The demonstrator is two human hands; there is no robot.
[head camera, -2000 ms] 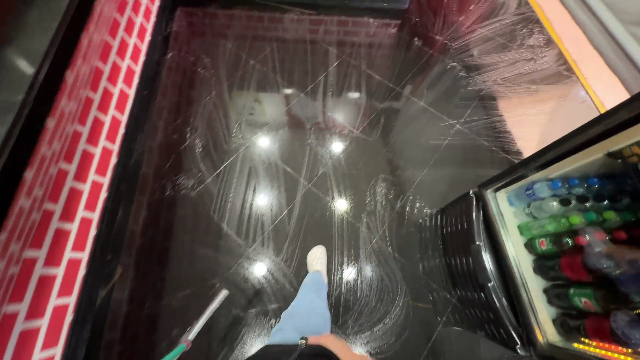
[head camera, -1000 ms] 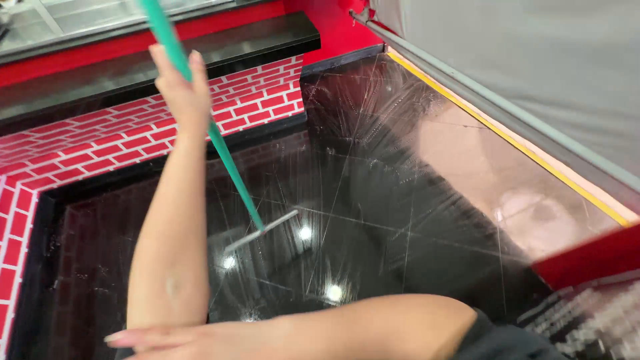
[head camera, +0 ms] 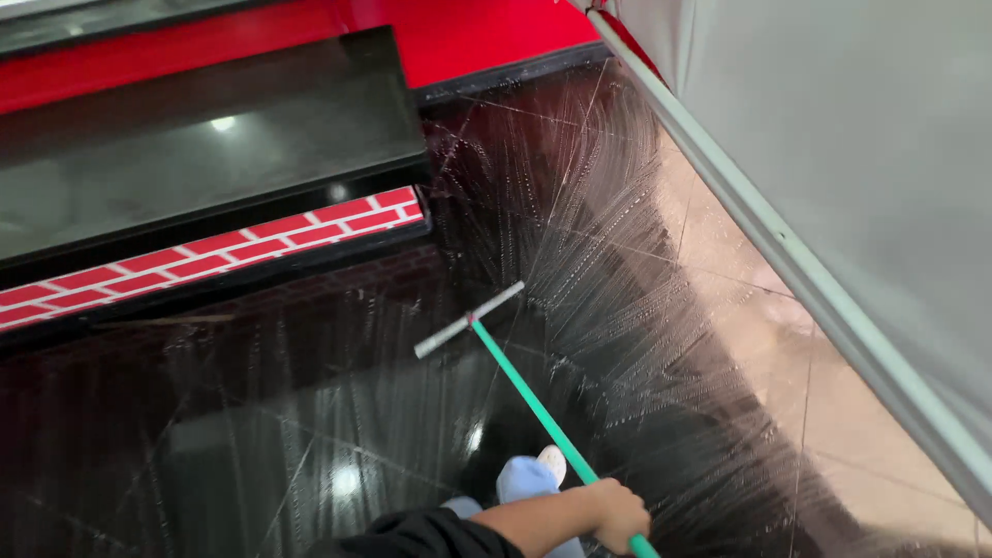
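My left hand [head camera: 622, 515] is closed around the green pole [head camera: 539, 407] of a floor squeegee, low in the view, with the black sleeve to its left. From the hand the pole slants up and left to the squeegee's long, narrow head [head camera: 446, 332], which lies tilted on the wet, dark tiled floor [head camera: 372, 434]. Streaks and droplets mark the floor [head camera: 589, 225] beyond and right of the head. The pole's lower end runs out of the frame. My right hand is not visible.
A black ledge [head camera: 209, 147] over a red brick-patterned base [head camera: 209, 252] stands at the left. A metal rail [head camera: 783, 232] and grey sheeting [head camera: 868, 132] run along the right. My light shoe [head camera: 552, 463] is near the pole.
The view has swung widely. One second ago the pole was held high at the left and both arms showed; now the pole reaches in from the bottom right and one arm shows.
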